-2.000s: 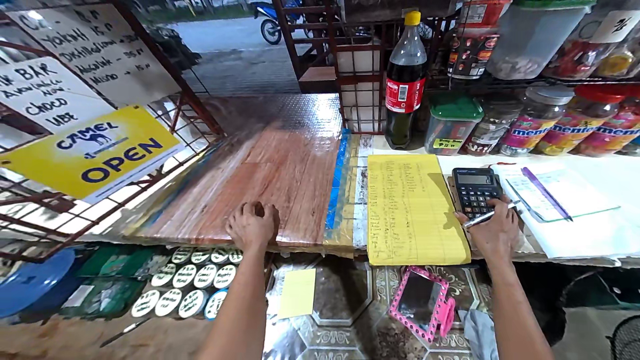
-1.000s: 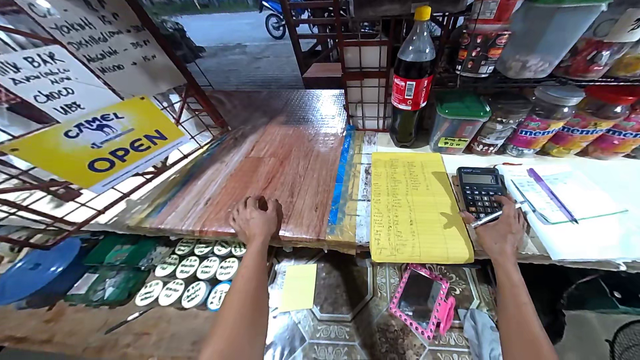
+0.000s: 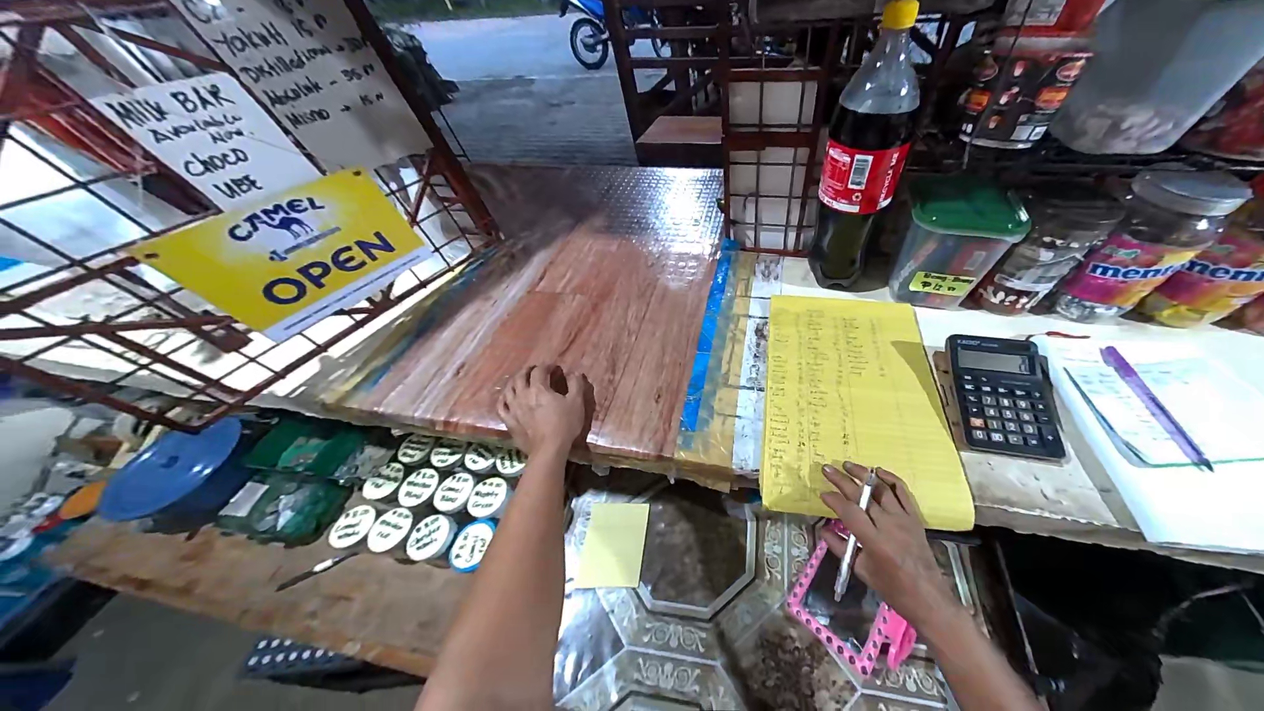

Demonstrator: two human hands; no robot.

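Observation:
My left hand (image 3: pixel 543 410) rests with curled fingers on the wood-patterned counter top (image 3: pixel 612 326); nothing shows in it, though the palm side is hidden. A white pen (image 3: pixel 855 533) is held between the fingers of my right hand (image 3: pixel 884 533), whose fingertips reach the lower edge of a handwritten yellow paper pad (image 3: pixel 854 405). Below that hand lies a pink dotted-frame mirror (image 3: pixel 815 602), partly covered. A black calculator (image 3: pixel 1005 395) stands to the right of the pad. Farther right, a purple pen (image 3: pixel 1155 405) lies on white papers (image 3: pixel 1195 494). A yellow note (image 3: pixel 612 545) lies between my forearms.
A cola bottle (image 3: pixel 867 158), a green-lidded container (image 3: pixel 958 242) and candy jars (image 3: pixel 1126 257) line the counter's back right. A metal grille (image 3: pixel 227 375) with signs is at left. Several round labelled lids (image 3: pixel 454 492) and a blue basin lid (image 3: pixel 173 469) sit on the lower shelf.
My right hand, with the white pen, has moved left and down from the calculator to the pad's lower edge, over the mirror. My left hand stays on the counter top.

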